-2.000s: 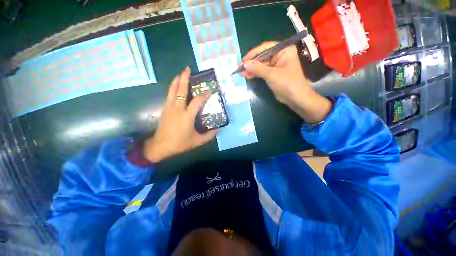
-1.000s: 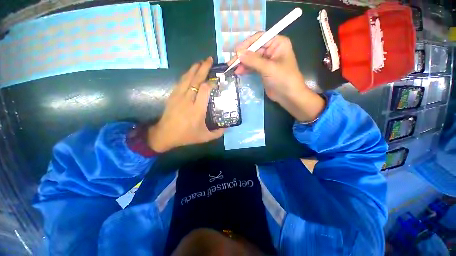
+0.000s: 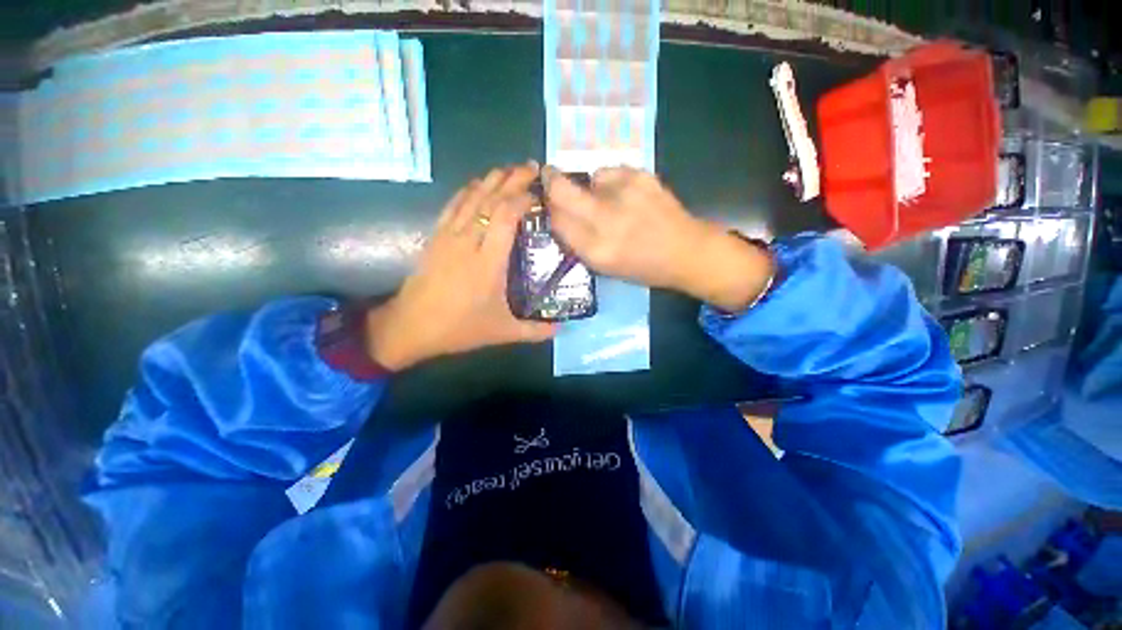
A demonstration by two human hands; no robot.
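Note:
A black phone unit with a silvery inner area lies over the lower part of a pale blue sticker sheet in front of me. My left hand holds the phone along its left side, with the thumb at the bottom edge and the fingers at the top left. My right hand lies over the phone's upper right, its fingertips at the top edge. A thin dark line, probably the tweezers, runs from under my right hand across the phone. The fingers hide most of the phone's top.
Spare sticker sheets lie at the left. A red bin with a white patch stands at the right, a white strip-like item beside it. A clear blister tray with phone units is at the right edge. The green bench extends below the sheets.
The phone shifts right in view, then stays under my left hand. My right hand has come down onto the phone's top, and the tweezers have swung from pointing up right to lying low across it.

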